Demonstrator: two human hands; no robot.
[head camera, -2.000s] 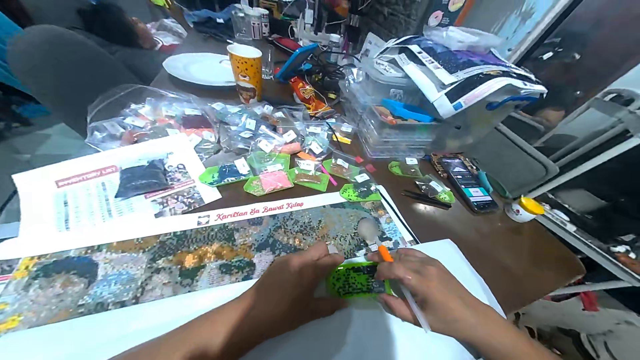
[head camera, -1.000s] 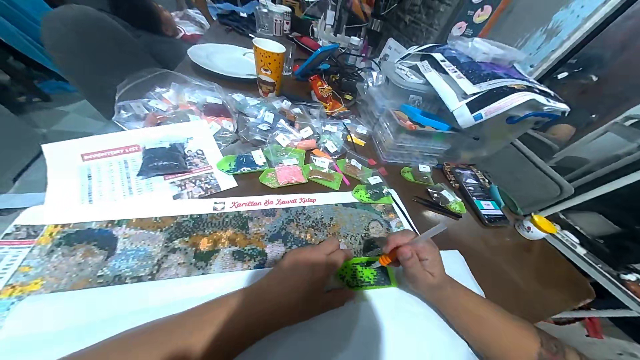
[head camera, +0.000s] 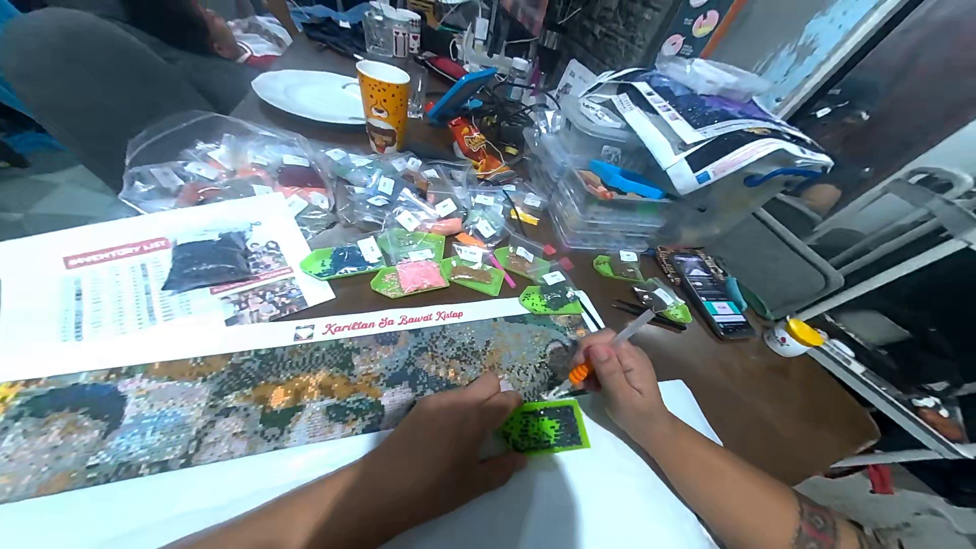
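Observation:
My left hand (head camera: 465, 431) grips the left end of a green plastic tray (head camera: 547, 427) strewn with small dark beads, at the lower edge of a diamond painting canvas (head camera: 320, 389). In my right hand (head camera: 621, 377) is a pen-like applicator (head camera: 581, 372) with an orange grip and a translucent shaft. Its tip points down and left, just above the tray's far edge; whether it touches the canvas cannot be told. White cover paper (head camera: 488, 503) lies under both forearms.
Beyond the canvas lie green trays with small bead bags (head camera: 419, 277), a printed list sheet (head camera: 114, 305) under a dark bag (head camera: 206, 261), and tweezers (head camera: 650, 316). A phone (head camera: 713, 296), paper cup (head camera: 383, 103), white plate (head camera: 309, 95) and clear plastic boxes (head camera: 610, 217) stand farther out. A person sits at the upper left.
My right hand has moved the applicator from over the tray to its far side, by the canvas. The left hand still holds the tray.

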